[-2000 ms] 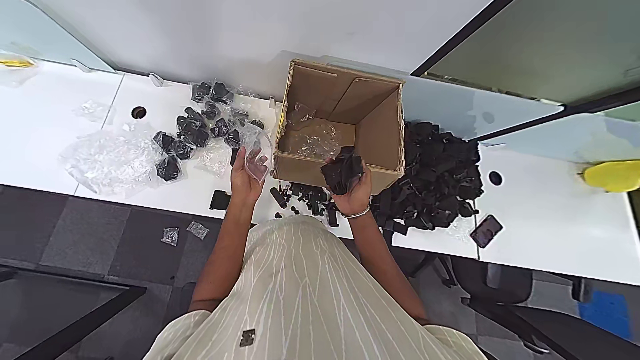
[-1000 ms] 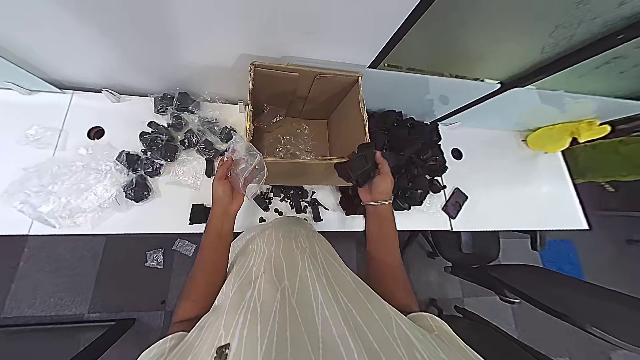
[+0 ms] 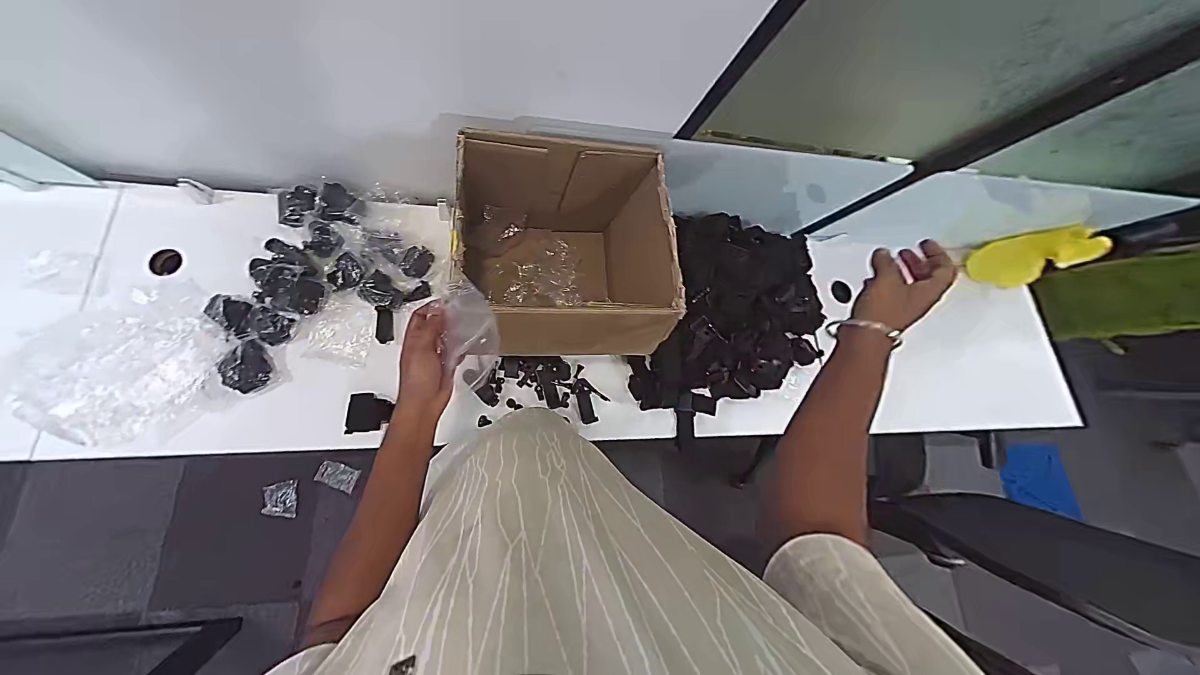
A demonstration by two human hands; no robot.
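My left hand [image 3: 427,361] holds a clear plastic bag [image 3: 471,323] by the front left corner of an open cardboard box [image 3: 586,330]. Crumpled clear plastic lies inside the box. With its fingers apart and nothing between them, my right hand [image 3: 905,289] is over the right part of the white table, beyond a large heap of black items [image 3: 741,309]. Small black parts [image 3: 548,380] lie in front of the box. To the left are several black items in clear bags [image 3: 291,281] and a pile of empty-looking clear bags [image 3: 122,370].
A yellow object [image 3: 1036,255] is at the far right by the glass partition [image 3: 806,187]. One black piece [image 3: 368,412] lies near the front edge of the white table [image 3: 984,375]. Black chairs [image 3: 1059,553] stand below right; two small packets [image 3: 280,499] are on the floor.
My right hand has moved right, away from the box, and no longer holds the black item it held in the earlier frames. My left hand still holds the clear bag.
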